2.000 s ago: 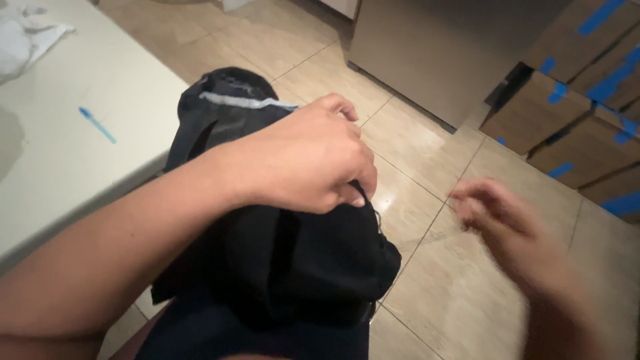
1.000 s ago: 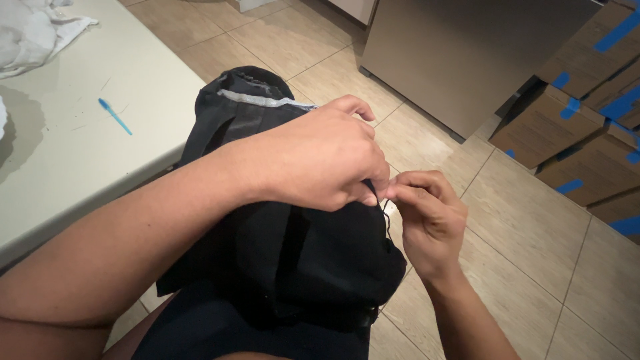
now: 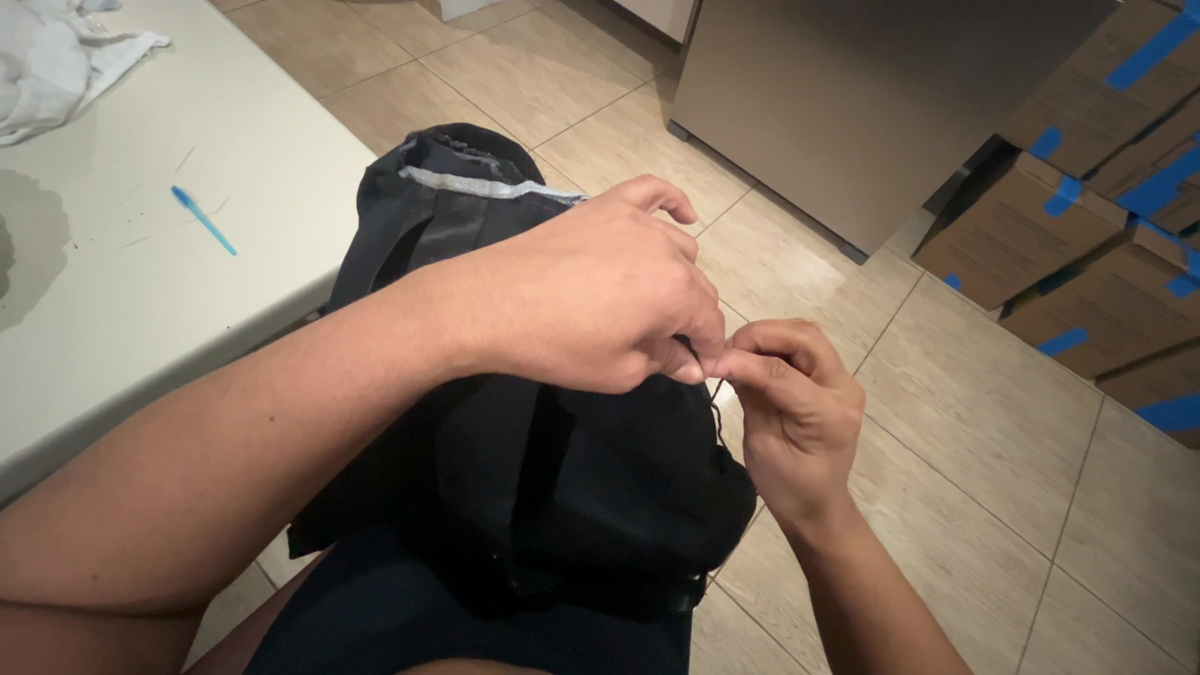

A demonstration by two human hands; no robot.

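Note:
A black fabric bag (image 3: pixel 609 469) with a light grey strip along its upper opening lies across my lap. My left hand (image 3: pixel 619 291) reaches over it and pinches the bag's black fabric edge between thumb and fingers. Against those fingertips, my right hand (image 3: pixel 797 403) holds its thumb and forefinger pinched together; whatever lies between them is too small to tell. A thin black thread (image 3: pixel 718 422) hangs in loops just below the meeting fingertips, along the bag's right edge.
At left, a white table (image 3: pixel 281 159) bears a light blue pen (image 3: pixel 204 220), loose thread bits and a white cloth (image 3: pixel 56 66). Cardboard boxes (image 3: pixel 1059 225) with blue tape are stacked at right, beside a grey metallic appliance (image 3: pixel 872 103). Tiled floor (image 3: pixel 956 450) lies below.
My right hand was out to the right, blurred and apart from the bag, two seconds ago; it came in to my left fingertips and stays there. My left hand keeps its grip.

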